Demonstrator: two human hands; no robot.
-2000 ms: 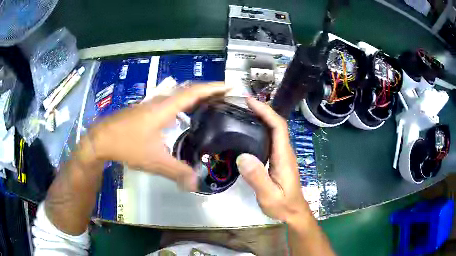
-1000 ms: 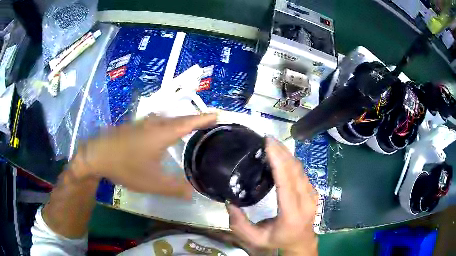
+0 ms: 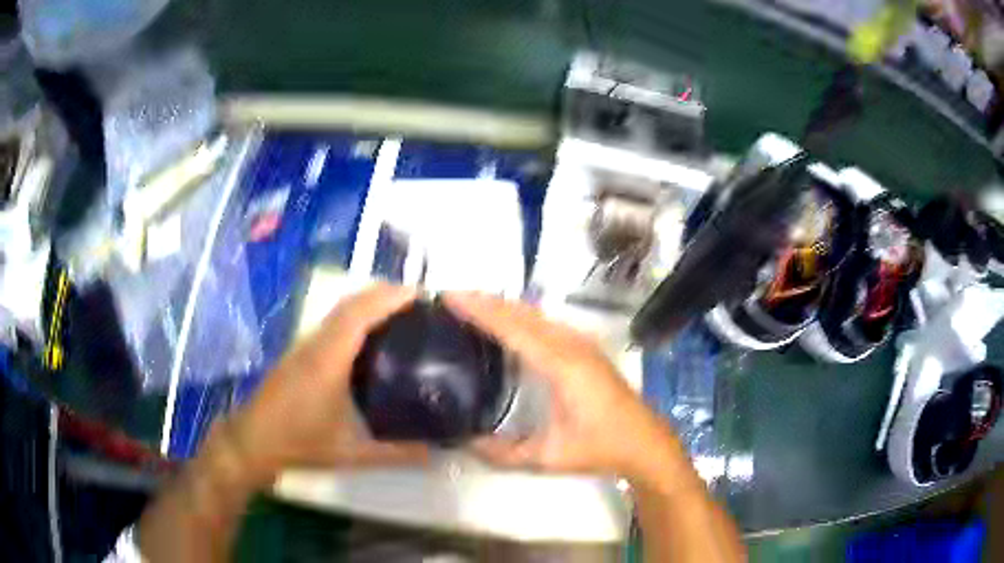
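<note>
A camera unit with a black rounded front (image 3: pixel 432 376) is held over the white work pad (image 3: pixel 473 504) at the bench's front edge. My left hand (image 3: pixel 297 390) grips its left side and my right hand (image 3: pixel 578 401) grips its right side. Part of its white housing shows by my right fingers. A white bracket (image 3: pixel 468 225) stands up behind the unit. The black electric screwdriver (image 3: pixel 716 258) hangs tilted to the right of my right hand and is not held. The picture is blurred, so details on the black front cannot be told.
The white screw feeder (image 3: pixel 633 165) stands behind the pad. Open housings with coloured wires (image 3: pixel 787 264) stand at the right, with another open unit (image 3: pixel 945 429) nearer the right edge. Blue printed film (image 3: pixel 308 198) lies under the work. A clear plastic bag (image 3: pixel 215 297) lies at the left.
My left hand has closed in on the unit, and both hands now clasp it. The unit has turned, its black front now facing up toward me, with the white bracket standing up behind.
</note>
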